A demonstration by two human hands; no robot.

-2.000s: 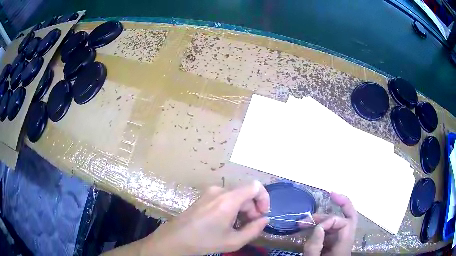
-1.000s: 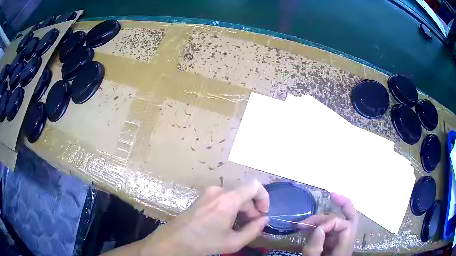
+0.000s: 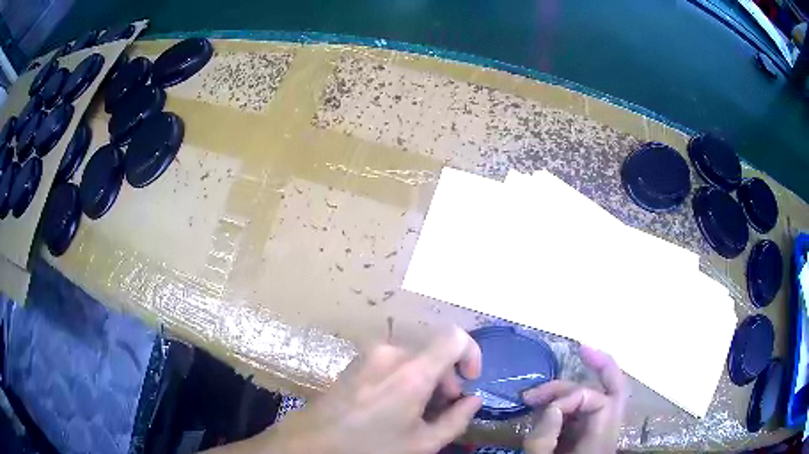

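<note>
A round black part (image 3: 510,363) with a raised rim lies on the taped cardboard near the front edge. My left hand (image 3: 404,386) is at its left side, with thumb and fingertips pinched near the rim. My right hand (image 3: 581,399) is at its right lower side, fingertips at the rim. A clear film (image 3: 501,390) shows as pale shiny streaks over the lower part of the disc between my hands. The fingers hide its ends. White sheets (image 3: 568,266) lie just beyond the disc.
Black discs (image 3: 655,176) lie at the right, beside a blue tray (image 3: 798,355). More discs (image 3: 153,149) lie at the left, some on a separate cardboard sheet (image 3: 44,191). A green conveyor (image 3: 399,22) runs beyond the cardboard mat (image 3: 328,239).
My right hand has moved slightly left, its fingertips now nearer the disc's rim. The film's shine has shifted from a line between the hands to streaks across the disc.
</note>
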